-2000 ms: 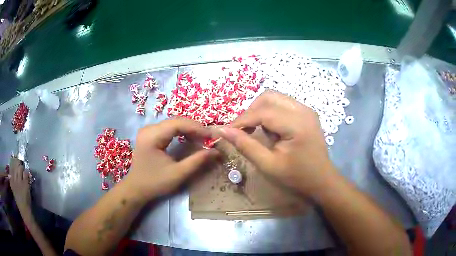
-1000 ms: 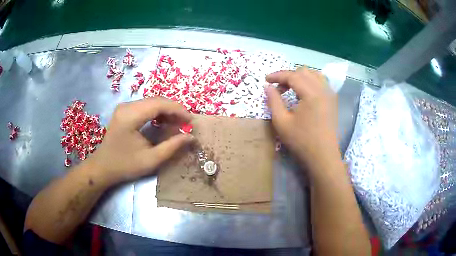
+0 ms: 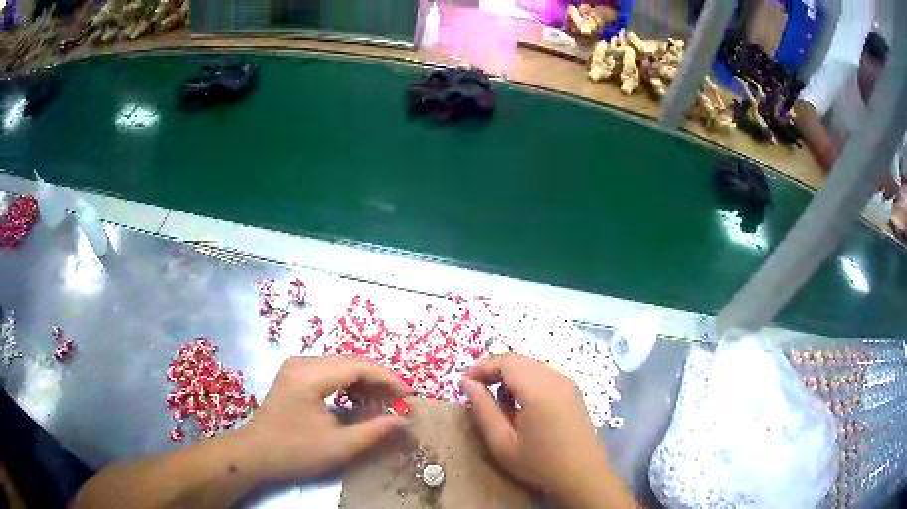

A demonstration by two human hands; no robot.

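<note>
My left hand [image 3: 323, 418] pinches a small red-and-white part [image 3: 400, 407] between thumb and fingertips, above the left side of the brown cardboard pad [image 3: 453, 432]. My right hand [image 3: 542, 413] is bent, with thumb and forefinger close together at the pad's far edge. Something small and pale shows at those fingertips, too blurred to tell if it is held. A small round white-rimmed cap [image 3: 432, 475] stands on the pad among dark stains. A loose pile of red-and-white parts [image 3: 418, 343] lies behind the pad. White rings [image 3: 572, 358] are spread to its right.
A separate red-and-white heap [image 3: 204, 388] lies left. A white bottle [image 3: 634, 341] stands beyond the rings. A bulky clear bag [image 3: 751, 432] and trays [image 3: 860, 398] are at right. The green belt [image 3: 378, 179] carries dark bundles. A grey post [image 3: 796, 229] rises at right; a person is beyond.
The view has tilted up, showing more belt. My right hand has come back from the ring pile towards my left hand, which still holds the red-and-white part. The thin sticks at the pad's near edge are out of view.
</note>
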